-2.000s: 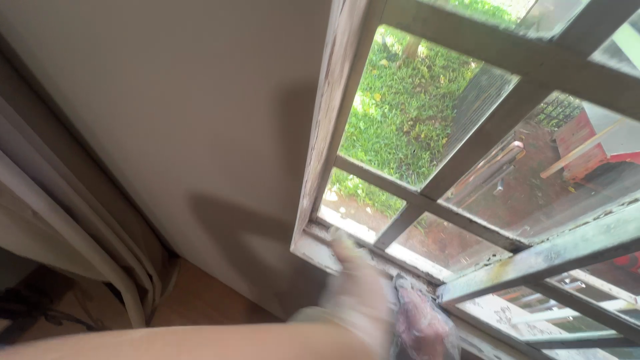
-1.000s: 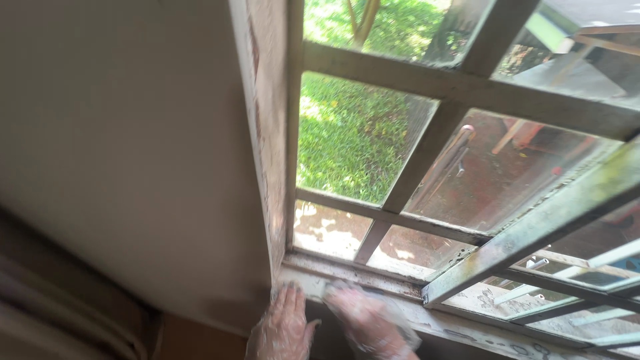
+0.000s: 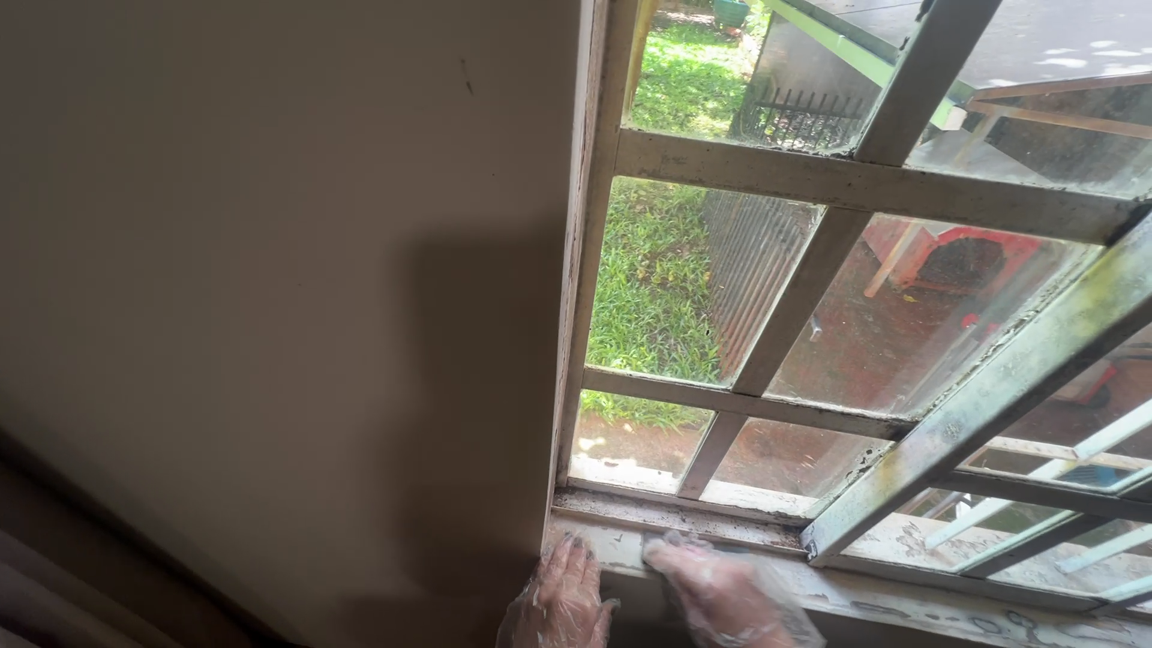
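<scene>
Both hands wear clear plastic gloves. My left hand (image 3: 560, 598) lies against the left end of the window sill (image 3: 621, 547), fingers pointing up and slightly spread, with nothing seen in it. Just right of it, my right hand (image 3: 720, 589) touches the sill's edge with its fingers bent; whether it holds something under the fingers cannot be told. Above the hands stands the window's metal frame (image 3: 738, 394) with glass panes, its lower rail (image 3: 675, 515) dusty and specked with dirt. Paint on the sill is worn and flaking.
A plain wall (image 3: 270, 270) fills the left side, with a curtain (image 3: 54, 558) at the lower left. A stained metal upright (image 3: 981, 387) slants across the right, beside more framed panes. Through the glass show grass (image 3: 648, 279), a fence and a red object (image 3: 967, 261).
Two seconds ago my left arm reached across the lower view; now both hands are side by side at the sill. The view has shifted, showing more wall.
</scene>
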